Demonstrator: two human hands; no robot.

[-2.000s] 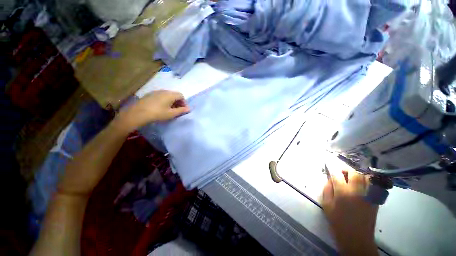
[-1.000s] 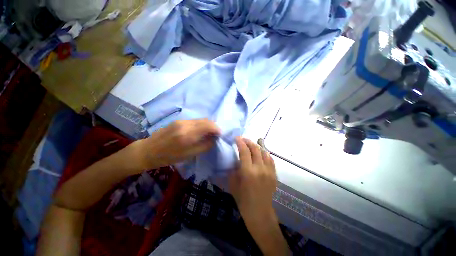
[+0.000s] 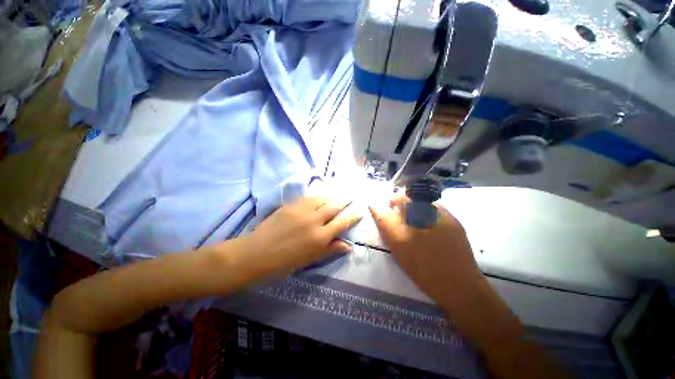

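Note:
A light blue garment panel (image 3: 200, 155) lies on the white table left of the needle, its near part running under my left hand toward the needle. My left hand (image 3: 307, 228) rests on it, fingertips just left of the needle area. My right hand (image 3: 425, 240) is just right of it, fingertips by the glare, below the dark grey knob (image 3: 422, 200). The white sewing machine head (image 3: 474, 96) with a blue stripe stands above both hands. The presser foot and the cloth at my fingertips are washed out by glare, so the grip of either hand cannot be told.
More light blue cloth (image 3: 192, 37) is piled at the back left. A brown surface (image 3: 44, 170) lies at the far left. A printed ruler (image 3: 355, 307) runs along the table's front edge. Scraps and a red crate (image 3: 211, 344) show below the table.
Both hands have moved from the table's front edge to the needle, taking the near part of the panel with them. The view has shifted right and closer to the machine head.

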